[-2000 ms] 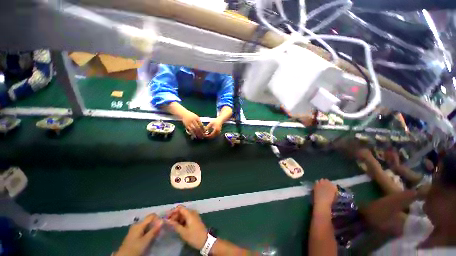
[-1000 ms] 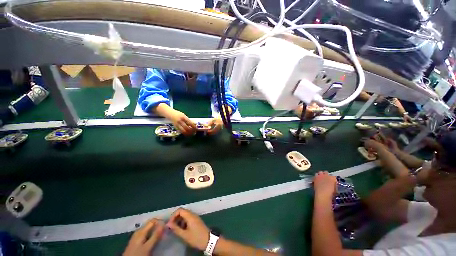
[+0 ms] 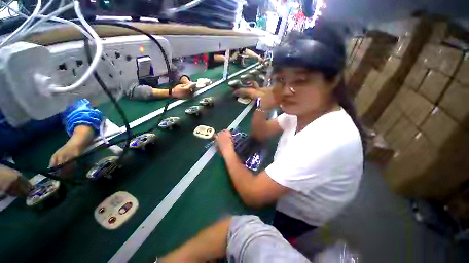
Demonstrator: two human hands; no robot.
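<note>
A cream front cover (image 3: 116,210) with dark round spots, an oval and a grille patch lies flat on the belt at the lower left. A second cream cover (image 3: 204,132) lies farther along, near a neighbour's hand. My right forearm and grey sleeve enter at the bottom middle, slightly blurred. My right hand is cut off by the bottom edge, and my left hand is out of the picture. The part sheet between my hands earlier is not in view.
Wired housing halves (image 3: 142,141) stand in a row on the belt's far side. A worker in a white top sits at the right, beside a shiny part sheet (image 3: 253,161). A power strip (image 3: 110,64) hangs at upper left. Cardboard boxes (image 3: 415,120) stand at the right. Blue sleeves reach in from the left.
The view has swung to the right, bringing the neighbour and boxes into the picture. My hands and the sheet have left the view at the bottom.
</note>
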